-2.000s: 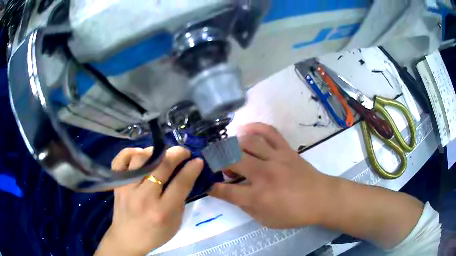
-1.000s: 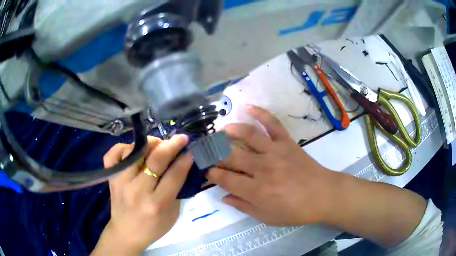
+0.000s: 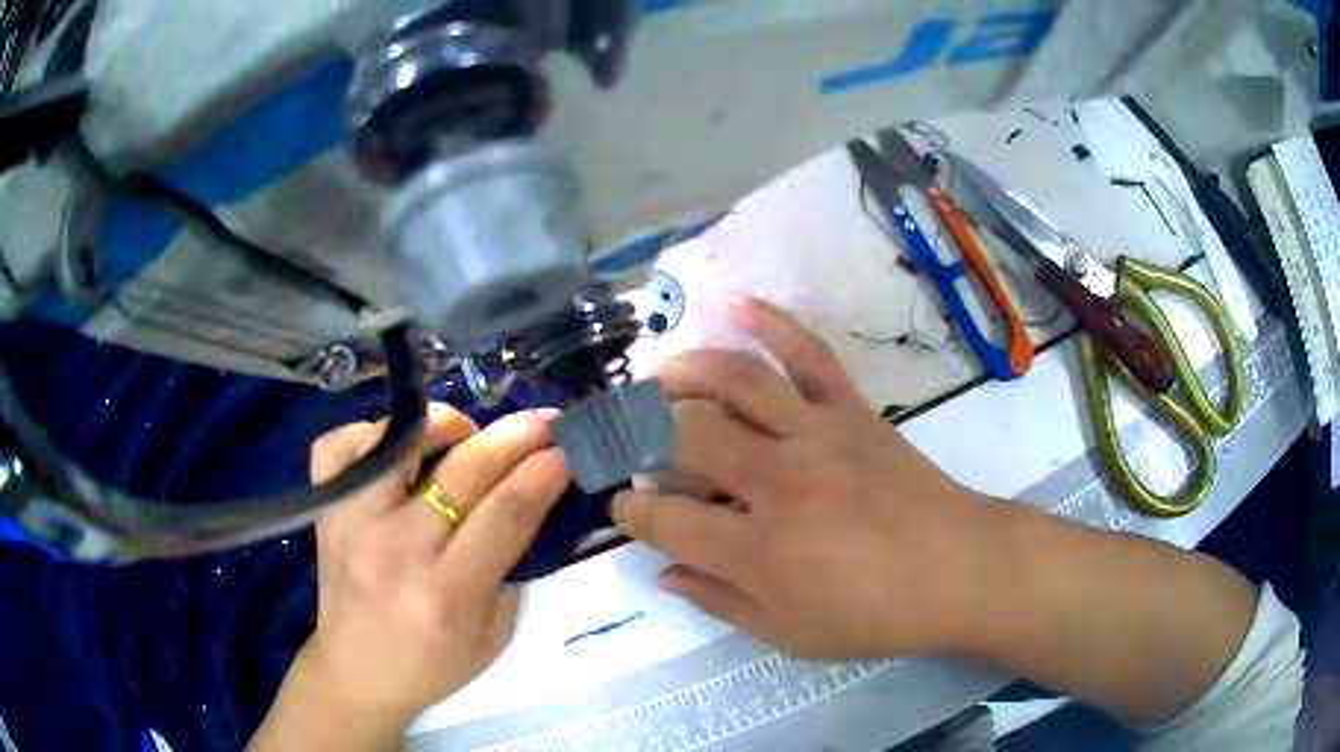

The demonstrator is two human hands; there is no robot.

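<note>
The dark navy garment [image 3: 177,646] lies at the left and runs under the sewing machine head [image 3: 735,132]. My left hand [image 3: 419,566] is on the cloth below the head, fingertips bent onto its edge, a gold ring on one finger. My right hand [image 3: 808,500] is just right of it, thumb and fingers close together near the cloth's edge. A ribbed grey dial [image 3: 614,436] hides the fingertips between the hands. The needle and presser foot are mostly hidden. Whether the right fingers pinch the cloth cannot be seen clearly.
Thread snips [image 3: 955,279] with blue and orange handles lie right of my right hand. Gold-handled shears [image 3: 1161,382] lie beyond, a dark red handle [image 3: 1110,326] across them. A ruler scale [image 3: 705,705] runs along the front edge. A blue thread [image 3: 604,630] lies on the white top. Papers [image 3: 1301,221] are far right.
The view has shifted, so the machine head and dials sit further left. Both hands remain at the cloth under the head; the right fingers have shifted slightly.
</note>
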